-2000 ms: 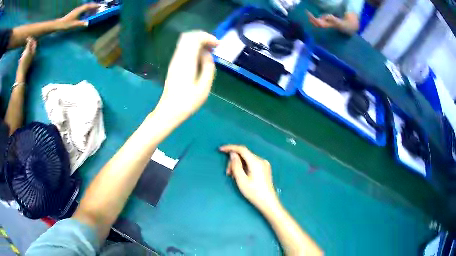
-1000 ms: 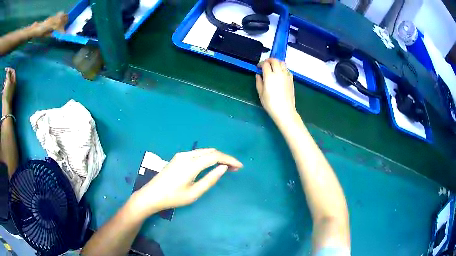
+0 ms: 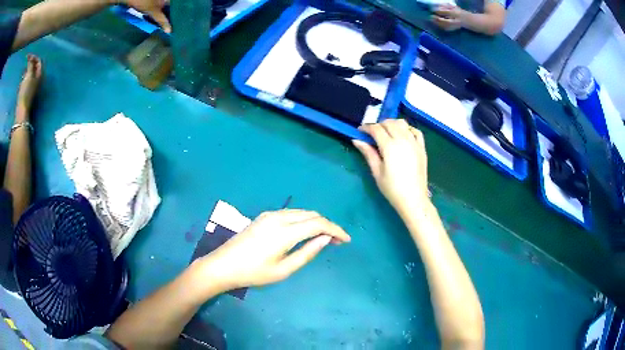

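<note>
A blue-rimmed tray [image 3: 255,56] with white lining holds a black headset [image 3: 379,63] and a black rectangular unit [image 3: 327,93]. My right hand [image 3: 399,160] has its thumb and fingers on the tray's near rim, at the right corner. My left hand [image 3: 284,247] is low over the bench, thumb tip and index fingertip close together; whether something small is between them cannot be told. A dark sheet [image 3: 211,241] with a white edge lies on the bench, partly hidden by my left hand and forearm.
More blue trays [image 3: 458,141] with headsets stand rightward along the dark green channel. A cream cloth [image 3: 109,171] and a black fan [image 3: 63,263] are at left. A green post [image 3: 190,48] stands upper left. Another person's hand [image 3: 31,75] and arms show at left; another person is top right.
My right hand has gone from the bench to the tray's rim. My left hand has dropped from beside the tray to the bench. The tray sits nearer the bench than one second ago.
</note>
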